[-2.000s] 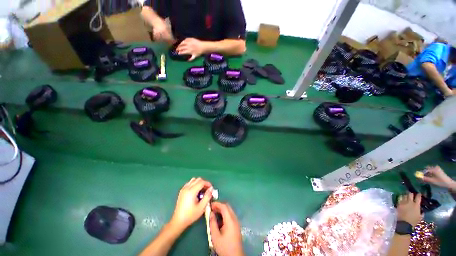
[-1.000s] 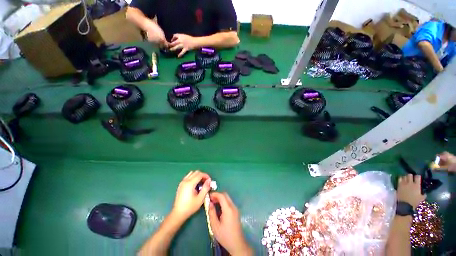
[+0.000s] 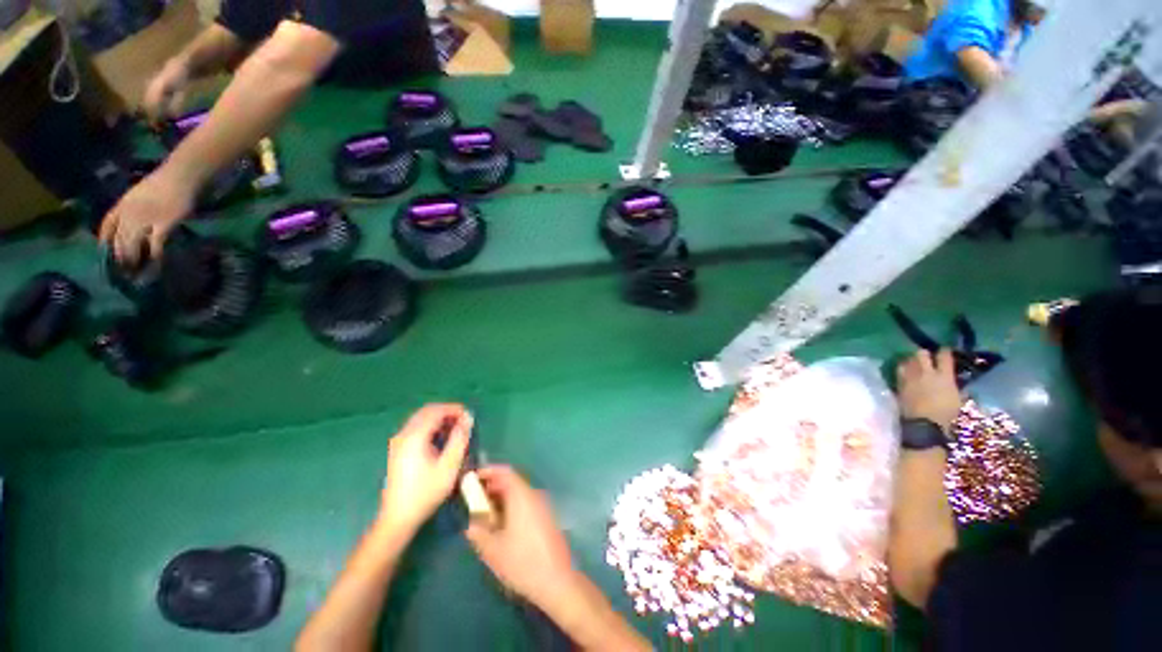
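My left hand (image 3: 427,465) is at the lower centre, its fingertips pinched on a small dark part that is mostly hidden and blurred. My right hand (image 3: 516,529) is just right of it and a little lower, closed around a hammer; a short pale piece of the hammer (image 3: 478,494) shows between thumb and fingers. The rest of the hammer is hidden. My hands are close together over the green bench (image 3: 306,497). A glossy black oval cover (image 3: 221,588) lies flat at the lower left.
Silver and copper pieces (image 3: 675,541) and a clear plastic bag (image 3: 809,465) lie right of my hands. A metal post (image 3: 879,242) slants across the right. Another person's arm (image 3: 924,510) is beside the bag. Fan heads (image 3: 361,306) line the raised strip; a person reaches among them.
The view has shifted right. My hands have tilted and the pale hammer part shows shorter. The person opposite now reaches to the fan heads at left. The right-hand worker's head has come into view.
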